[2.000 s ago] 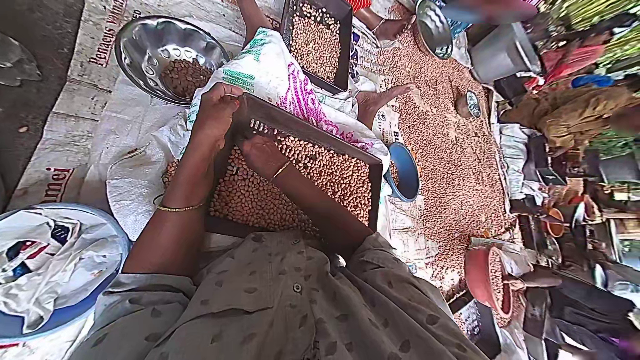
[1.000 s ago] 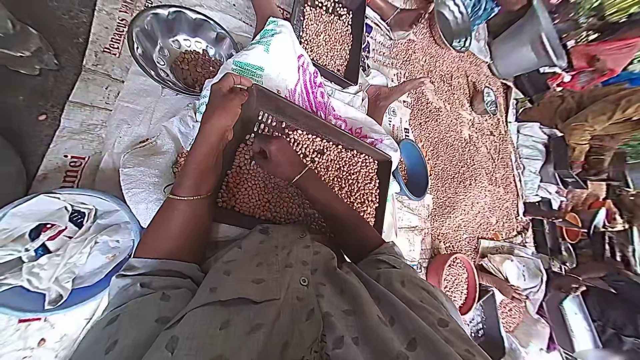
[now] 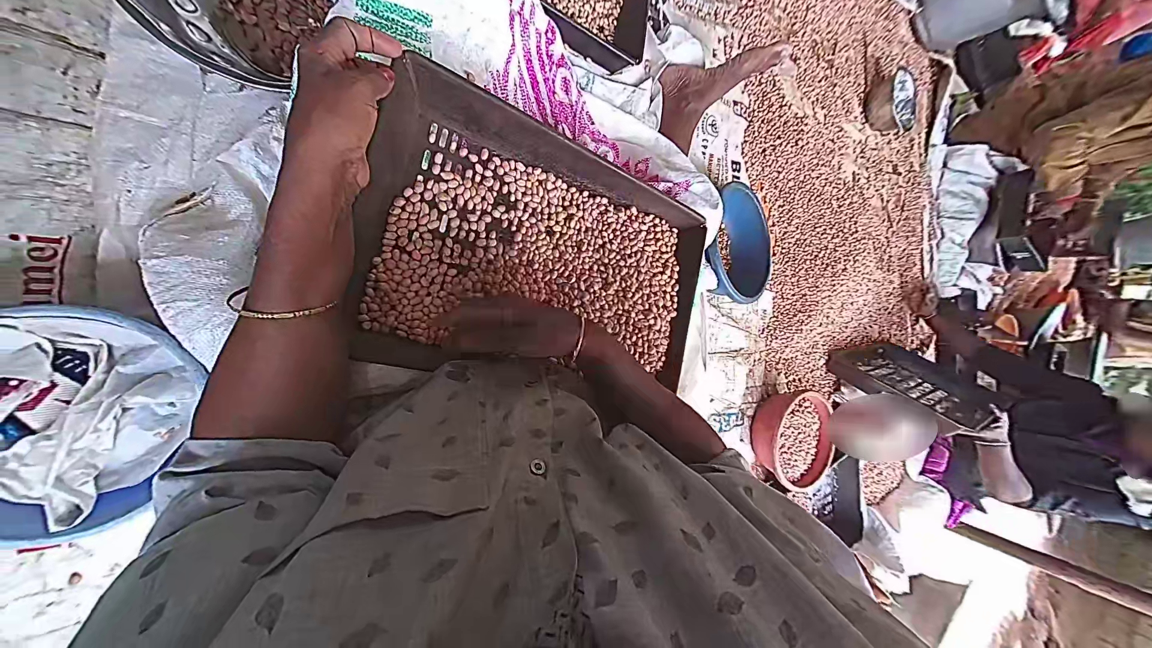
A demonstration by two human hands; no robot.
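A dark rectangular slotted sieve tray (image 3: 558, 135) lies tilted across my lap, covered with shelled nuts (image 3: 576, 252) that look like peanuts. My left hand (image 3: 346, 76) is closed around the tray's upper left corner, with a thin bangle on that wrist. Blurred, my right hand (image 3: 513, 326) rests low among the nuts, near the tray edge closest to my body; its fingers are hard to make out. Bare slots of the sieve show near the upper left of the tray. Part of the lower edge is hidden by my right forearm and shirt.
A blue bowl (image 3: 745, 243) stands right of the tray, beside nuts spread on the ground (image 3: 837, 180). A steel basin (image 3: 193, 45) is upper left, a blue tub with white sacking (image 3: 171, 360) left. A reddish bucket (image 3: 765, 441) and another person's tray (image 3: 909, 382) are at right.
My right hand has moved from the upper left part of the tray down toward my body. My left hand keeps its hold on the corner. At right, another person's tray has come into view.
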